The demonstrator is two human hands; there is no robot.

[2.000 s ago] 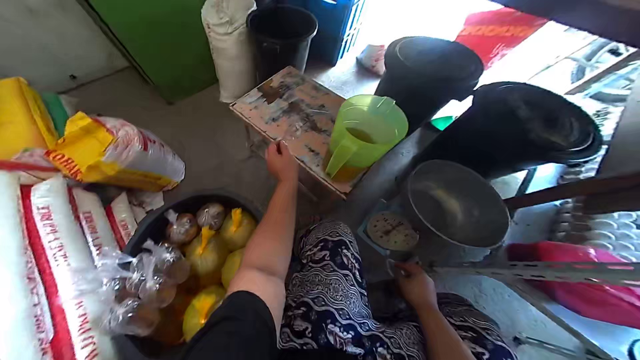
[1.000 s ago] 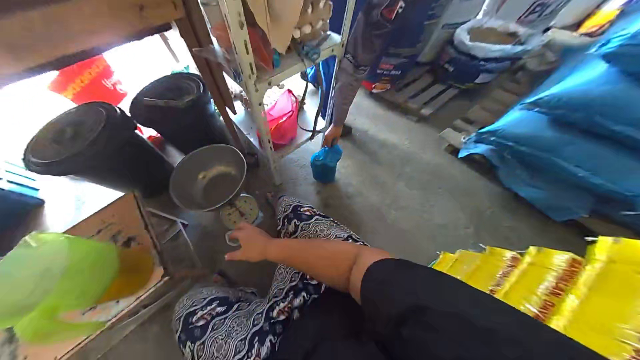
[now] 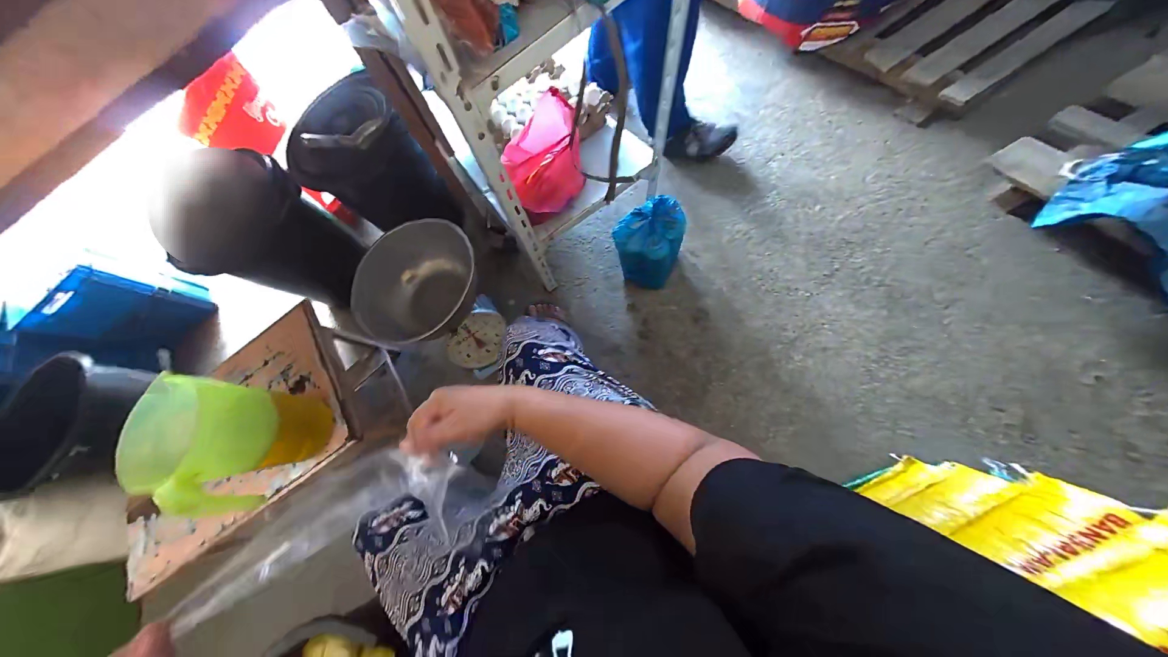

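My right hand [image 3: 461,420] is closed on one end of a clear plastic bag [image 3: 301,520], above my patterned trousers. At the lower left edge, partly cut off, my left hand [image 3: 148,641] is at the bag's other end, which is stretched between the two. A green plastic jug [image 3: 196,433] with yellow-orange liquid stands on a worn wooden table [image 3: 265,365]. Beyond my right hand, a metal bowl [image 3: 415,281] sits by a dial scale [image 3: 476,339]. Yellow things [image 3: 342,646] show in a dark tub at the bottom edge.
Lidded black bins [image 3: 255,224] stand behind the bowl. A metal shelf [image 3: 484,137] holds a pink bag [image 3: 546,155] and egg trays. A tied blue bag [image 3: 650,242] rests on the floor near a person's shoe [image 3: 703,140]. Yellow sacks [image 3: 1022,538] lie at right, wooden pallets [image 3: 958,46] farther back.
The clear bag now spans my hands; one second ago my right hand was near the scale without it. The other person's hand has let go of the blue bag. The view has swung strongly since the first frame.
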